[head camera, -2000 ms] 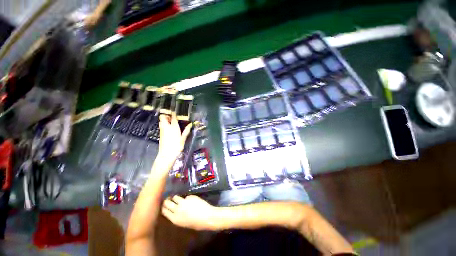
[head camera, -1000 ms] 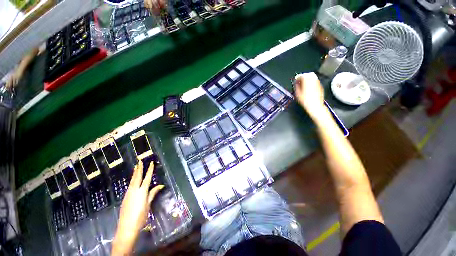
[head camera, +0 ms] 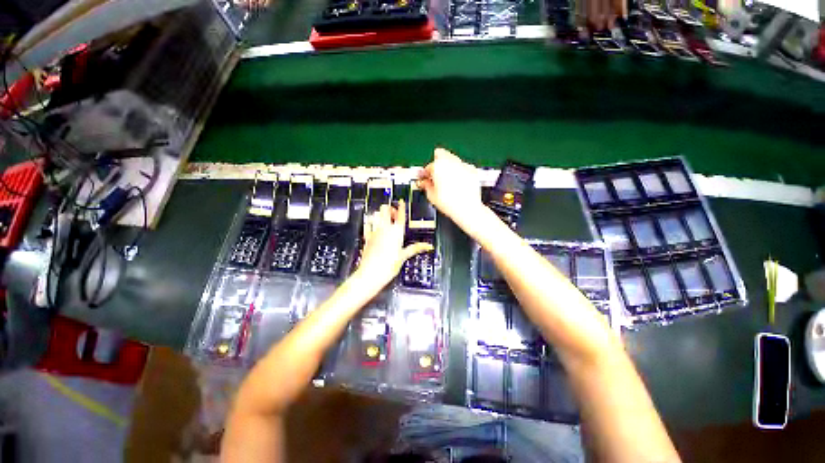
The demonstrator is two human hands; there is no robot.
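Observation:
A row of several opened flip phones lies in the clear phone tray (head camera: 298, 307), screens up and keypads toward me. My left hand (head camera: 384, 242) lies over the fourth and fifth phones, fingers spread. My right hand (head camera: 450, 188) is at the top of the rightmost flip phone (head camera: 421, 206), its fingertips pinched at the screen's upper edge. Whether it holds a thin film or tool is too small to tell. Closed phones with red edges, such as this closed phone (head camera: 425, 336), lie in the lower pockets.
A clear lens tray (head camera: 507, 366) lies partly under my right forearm; another lens tray (head camera: 660, 237) is beyond it. Black phones (head camera: 513, 188) stand by the whitish belt edge. A smartphone (head camera: 772, 380) lies at right. Cables (head camera: 90, 262) are at left.
My right hand has moved from the far right of the bench to the rightmost phone's screen. My left hand remains over the phones. The view has turned left.

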